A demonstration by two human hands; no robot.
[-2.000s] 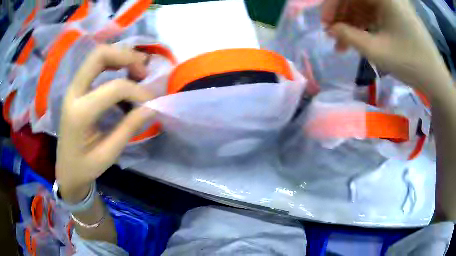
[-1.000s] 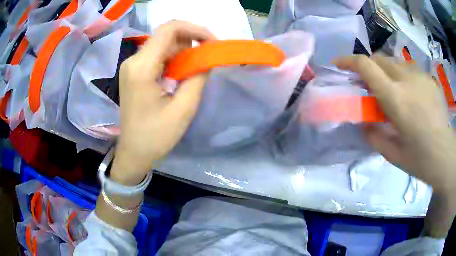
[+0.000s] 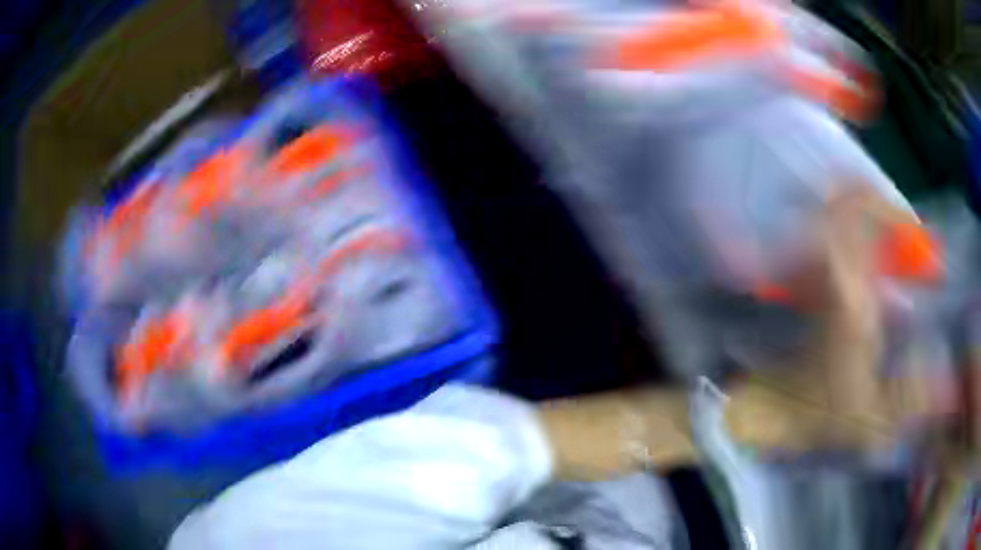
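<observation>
The view is heavily blurred. My left hand (image 3: 850,290) is at the right, at the end of my bare forearm. A bagged power bank's orange strap (image 3: 910,252) shows just beyond my fingers. Blur hides whether my fingers grip it. More whitish bags (image 3: 753,172) with orange straps lie on the table above my hand. My right hand cannot be made out in the picture.
A blue plastic bin (image 3: 301,419) at the left holds several bagged units with orange straps. A dark gap (image 3: 527,236) lies between the bin and the table edge. A red thing (image 3: 360,38) is at the top, and my pale sleeve (image 3: 387,473) is at the bottom.
The view has swung left and down, bringing the blue bin large into view. My left hand now shows at the right of the picture. My right hand has dropped out of sight.
</observation>
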